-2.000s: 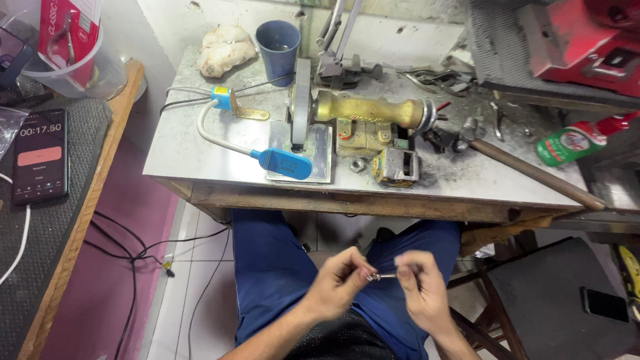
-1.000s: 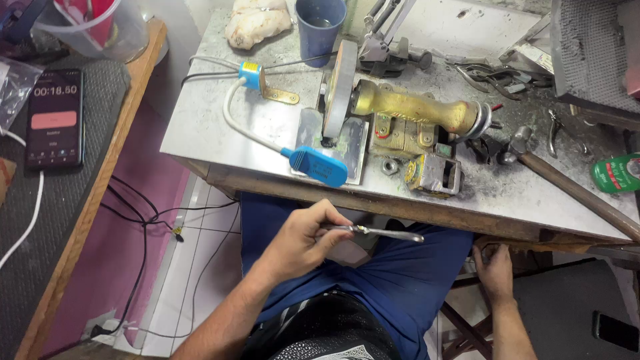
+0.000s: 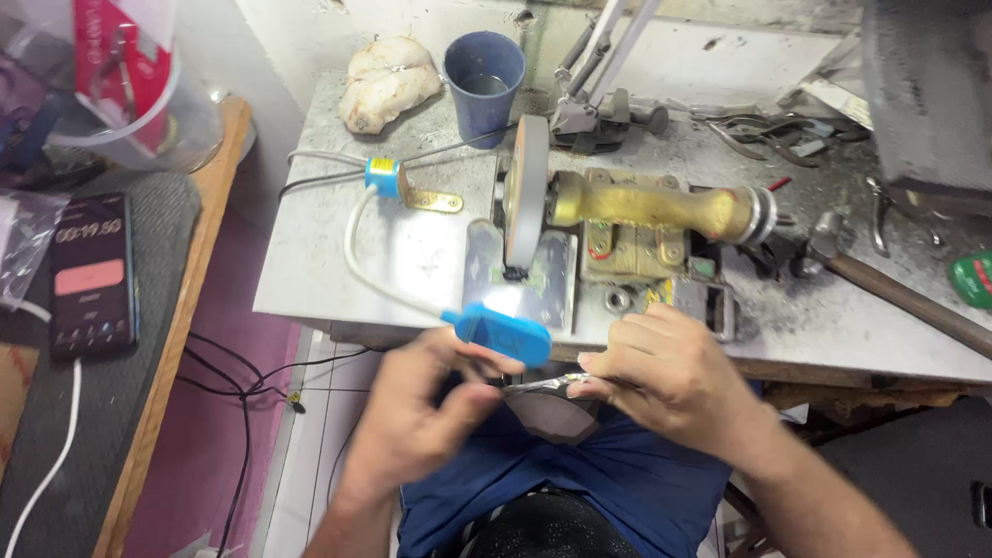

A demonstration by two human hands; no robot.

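Both hands hold a slim shiny metal piece (image 3: 542, 384) just in front of the bench edge. My left hand (image 3: 426, 403), blurred, pinches its left end, close beneath the blue head of a gooseneck lamp (image 3: 508, 335). My right hand (image 3: 674, 372) grips its right end between thumb and fingers. What kind of tool or part it is cannot be told. Behind the hands stands a bench grinder with a grey wheel (image 3: 527, 194) and a yellow motor body (image 3: 659, 203). A flat metal plate (image 3: 562, 294) lies under the wheel, lit by the lamp.
A blue cup (image 3: 484, 93) of liquid and a whitish lump (image 3: 387, 81) stand at the back. A hammer (image 3: 907, 291), pliers (image 3: 775, 132), a metal nut (image 3: 618, 300) and a green container (image 3: 973, 279) lie rightward. A phone (image 3: 93, 275) showing a timer rests on the left surface.
My right hand has come up from beside the right thigh and taken hold of the metal piece. My left hand has moved up to the bench edge with it.
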